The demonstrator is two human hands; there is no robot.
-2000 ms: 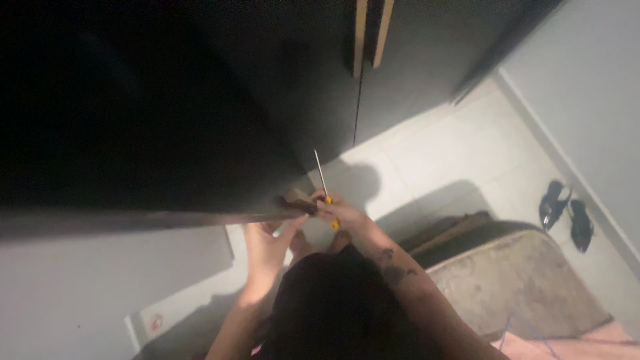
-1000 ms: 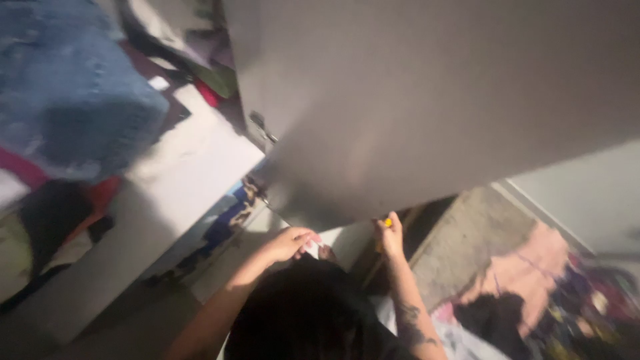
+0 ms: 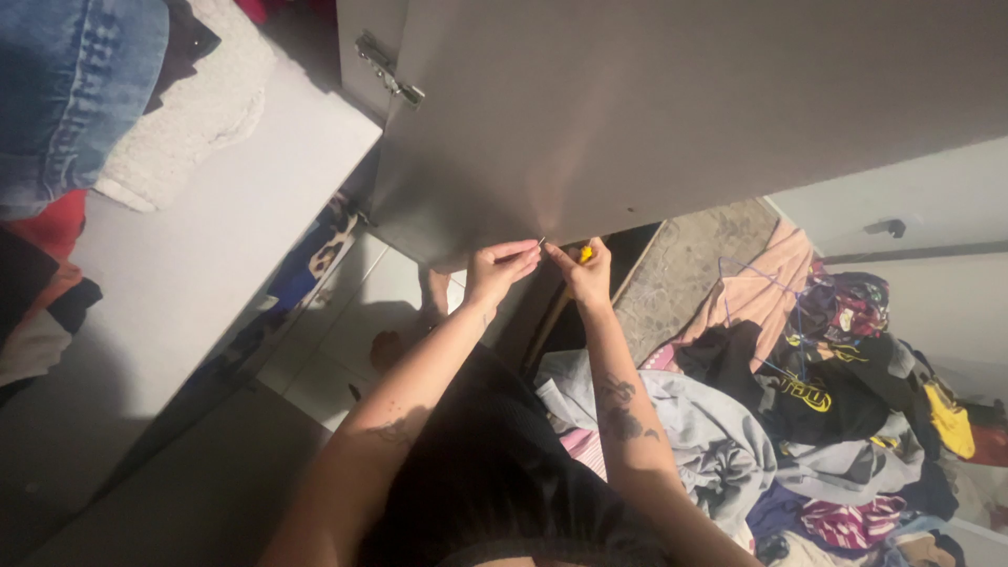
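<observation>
Before me stands a large grey cabinet door (image 3: 630, 102), with a metal hinge (image 3: 387, 72) near its upper left. At the door's lower edge, my left hand (image 3: 501, 272) pinches a small thin metal piece (image 3: 541, 242) between thumb and fingertips; whether it is a screw or a tool tip cannot be told. My right hand (image 3: 584, 272) is closed around a yellow-handled screwdriver (image 3: 585, 254), its shaft mostly hidden by the fingers. The two hands' fingertips are close together beside the door edge. A small dark hole (image 3: 631, 209) shows near that edge.
A white shelf (image 3: 213, 213) at left holds folded jeans (image 3: 79, 94) and other clothes. To the right, a mattress (image 3: 685, 268) lies beside a heap of clothes (image 3: 819, 394) with a blue wire hanger (image 3: 720, 295). My bare foot (image 3: 433, 291) is on the tiled floor (image 3: 358, 307).
The view has shifted greatly, from the cabinet's dark outer face to the grey door and shelf. Since one second ago, my hands have come closer together at the door's lower edge.
</observation>
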